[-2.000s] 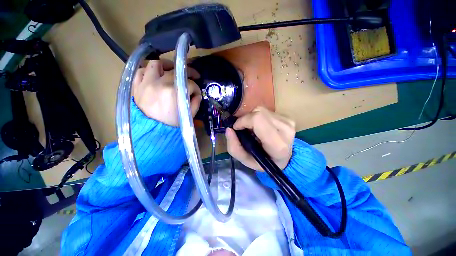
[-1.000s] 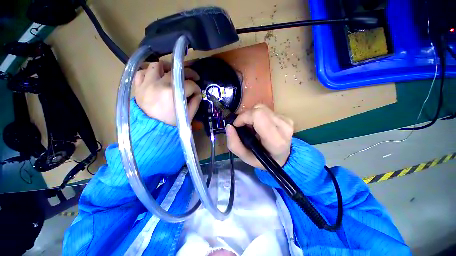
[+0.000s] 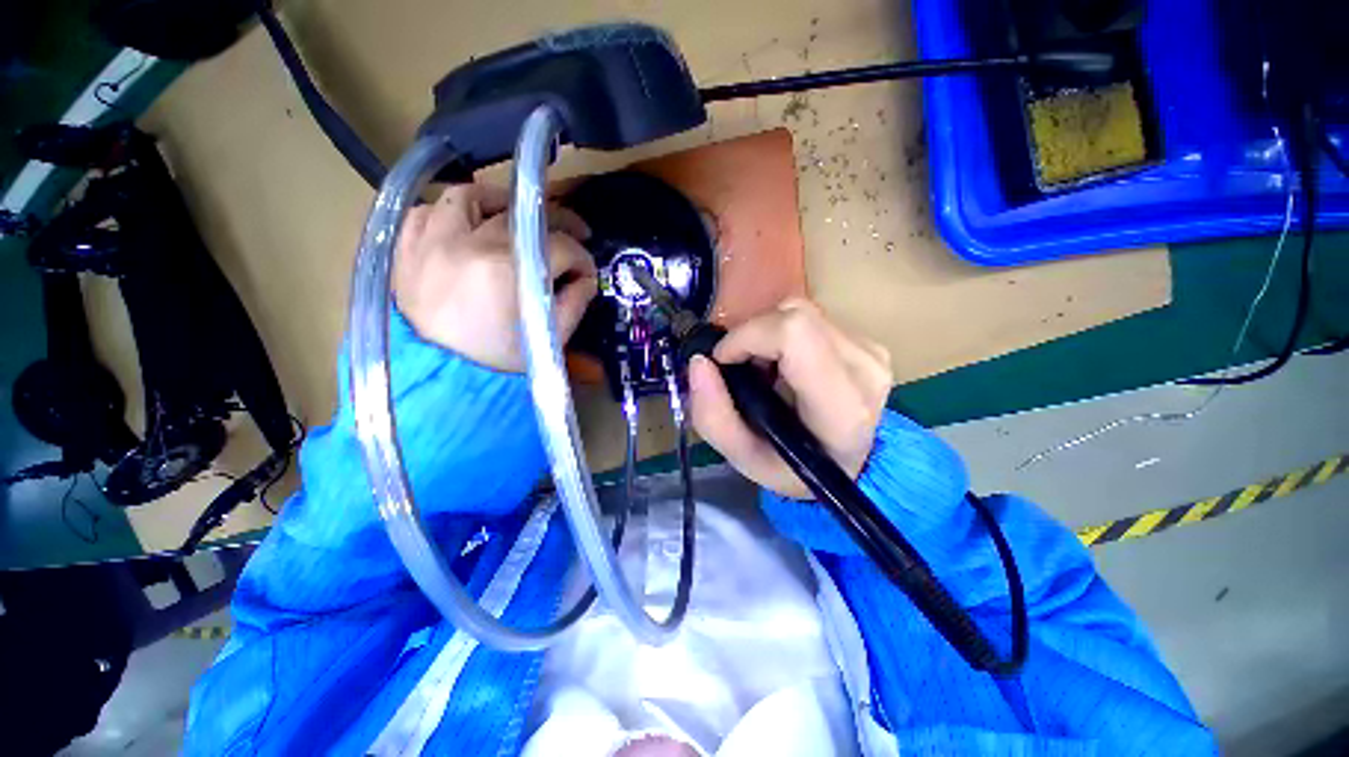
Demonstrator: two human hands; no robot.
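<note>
A black earcup (image 3: 685, 237) with a shiny silver centre lies on the orange-brown fixture (image 3: 768, 222). My right hand (image 3: 799, 392) holds the soldering iron (image 3: 829, 496) like a pen, its tip at the earcup's centre. My left hand (image 3: 481, 274) is at the cup's left edge, fingers pinched close to the centre; what they pinch is too small to tell. Two clear loops (image 3: 373, 399) pass over my left hand and run from the black headband pad (image 3: 570, 92) towards my body. Thin wires show at the cup's centre.
A blue tray (image 3: 969, 222) at the right holds a yellow sponge (image 3: 1087, 136) in a dark stand. A black rod runs from the pad to the tray. Black headset assemblies (image 3: 178, 296) lie at the left. A thin silver strand (image 3: 1258, 333) hangs by the tray. Solder specks dot the cardboard.
My right hand and the iron have shifted slightly right, and the iron is turned a little. More of the two leads below the cup shows. My left hand stays nearly in place.
</note>
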